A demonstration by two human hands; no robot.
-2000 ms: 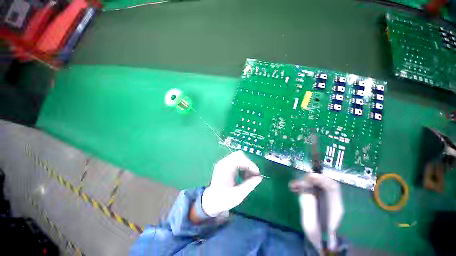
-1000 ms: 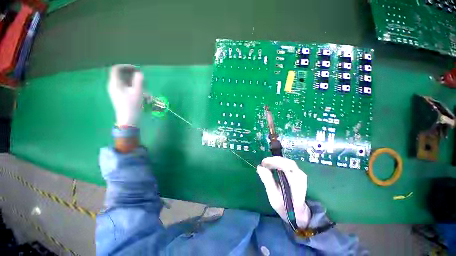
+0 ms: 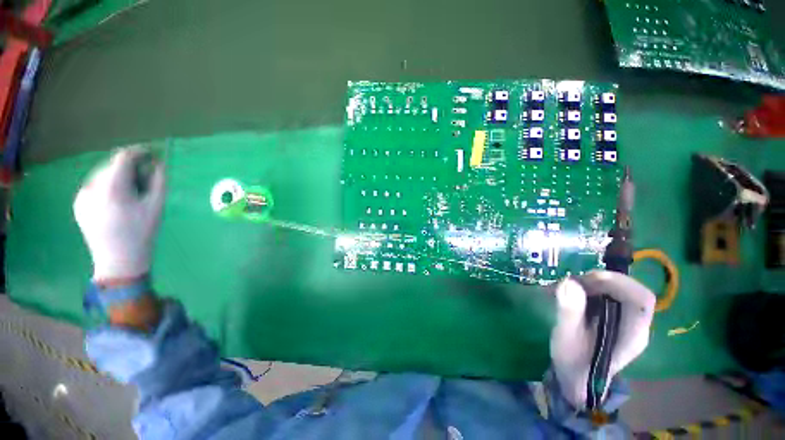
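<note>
A large green circuit board (image 3: 413, 176) lies on the mat with dark square parts and a yellow bar (image 3: 479, 148). My gloved right hand (image 3: 607, 331) holds a soldering iron (image 3: 621, 225) upright at the board's right edge, tip pointing away from me. Solder wire (image 3: 297, 226) runs from the green and white spool (image 3: 243, 200) across the board's near part towards my right fingertips. My gloved left hand (image 3: 120, 215) is raised left of the spool, fingers curled and blurred; whether it holds anything cannot be told.
Another green board (image 3: 689, 39) lies at the far right. A yellow-orange ring (image 3: 656, 279) is partly behind the iron and right hand, with a yellow scrap (image 3: 683, 329) beside it. A dark stand (image 3: 723, 193) with a yellow-brown tray is further right. Red and blue items (image 3: 21, 94) are at the left edge.
My left hand has moved left, away from the wire and past the spool. My right hand has moved right with the iron, and the wire now stretches from the spool across the board towards it.
</note>
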